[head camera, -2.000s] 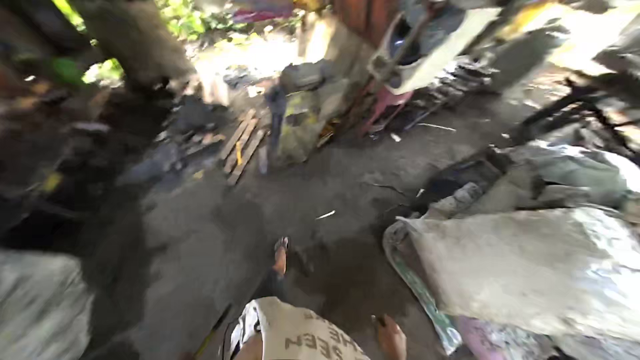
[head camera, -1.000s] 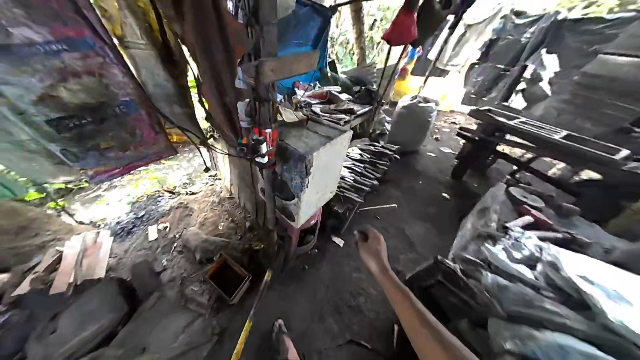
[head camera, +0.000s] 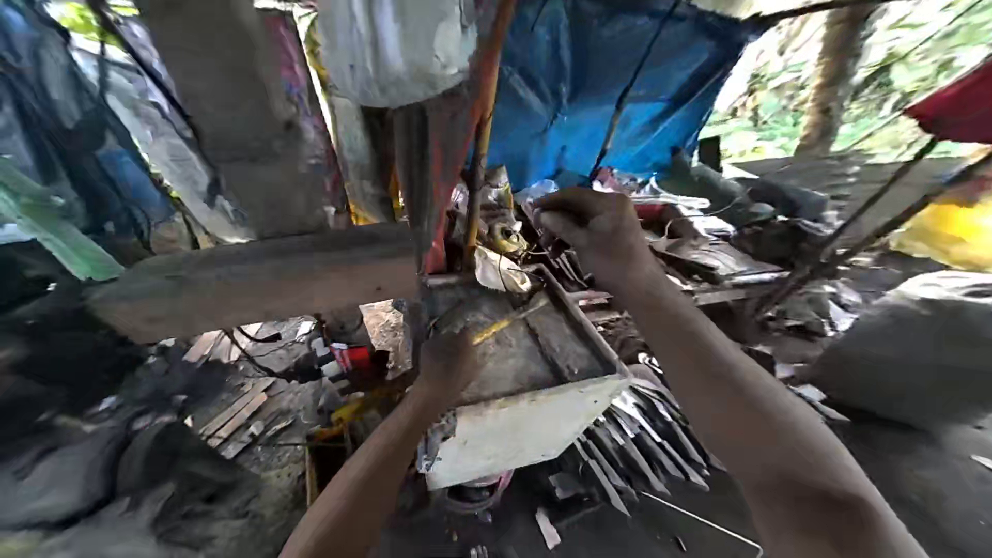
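My left hand (head camera: 449, 360) is closed around a thin yellow stick (head camera: 508, 322), over the top of a worn white box-like stand (head camera: 527, 426). The stick's far part crosses the stand's dark, rimmed top. Raised beyond the stand's right rim, my right hand (head camera: 585, 217) has its fingers bent together near a heap of mixed scraps; whether it holds anything small is unclear. A pale crumpled piece (head camera: 502, 271) lies at the back edge of the stand, beside an upright pole (head camera: 479, 163).
A wooden beam (head camera: 263, 279) juts in from the left at stand height. Stacked flat strips (head camera: 643, 438) lie on the ground right of the stand. A large pale sack (head camera: 914, 349) stands at the right. Blue tarpaulin (head camera: 589, 93) hangs behind.
The view has swung and come much closer to the white stand. My left hand with the yellow stick now shows over it; a second ago only my right hand was in view.
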